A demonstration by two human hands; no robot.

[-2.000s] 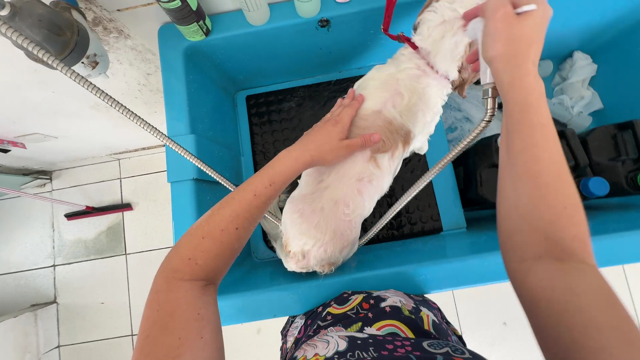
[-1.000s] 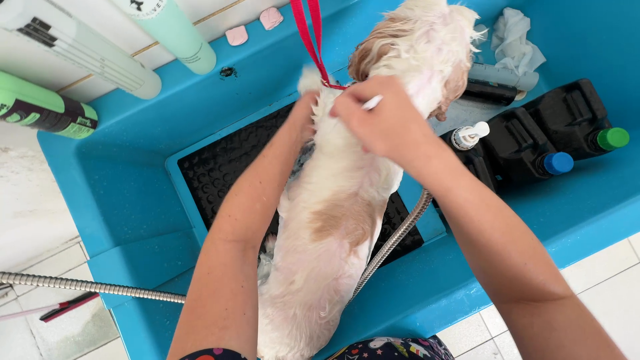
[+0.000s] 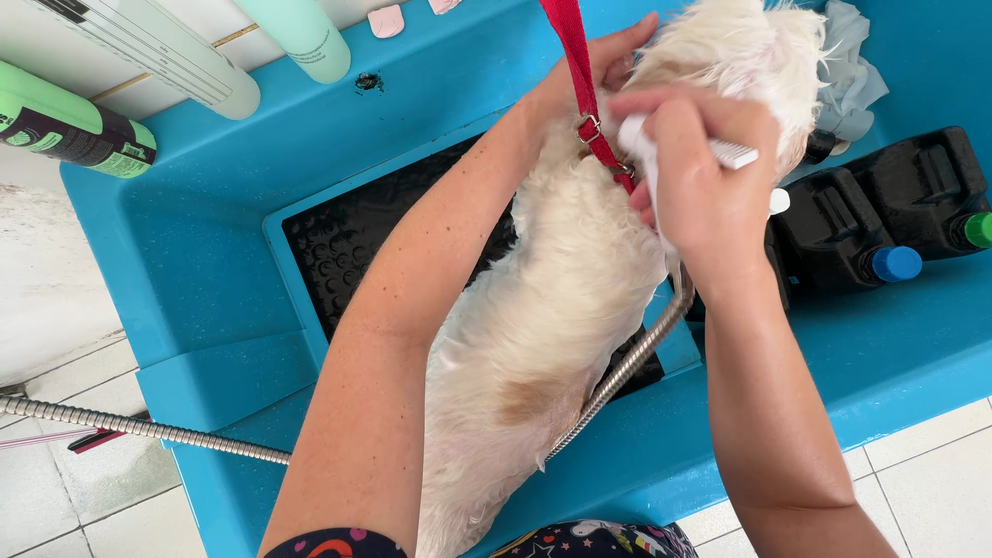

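Observation:
A wet white dog (image 3: 573, 263) with a tan patch stands in the blue tub (image 3: 194, 232), its head toward the top right. A red leash (image 3: 572, 46) with a metal buckle runs up from its neck. My right hand (image 3: 697, 163) is closed around a white shower sprayer (image 3: 647, 155), held against the dog's neck. From the sprayer's lower end a ribbed metal hose (image 3: 632, 364) passes behind the dog and comes out at the left. My left hand (image 3: 593, 66) lies on the far side of the neck, fingers apart and partly hidden by the leash and fur.
Black jugs with blue (image 3: 897, 264) and green (image 3: 979, 230) caps lie in the tub's right part, below a crumpled white cloth (image 3: 849, 70). Bottles, one of them green (image 3: 70, 120), stand along the back left rim. A black textured mat (image 3: 341, 240) lines the tub floor. A squeegee (image 3: 97, 439) is on the tiles.
My left hand has gone from the dog's back to its neck. My right hand has come from beside the head down to the neck with the sprayer. The view has moved closer.

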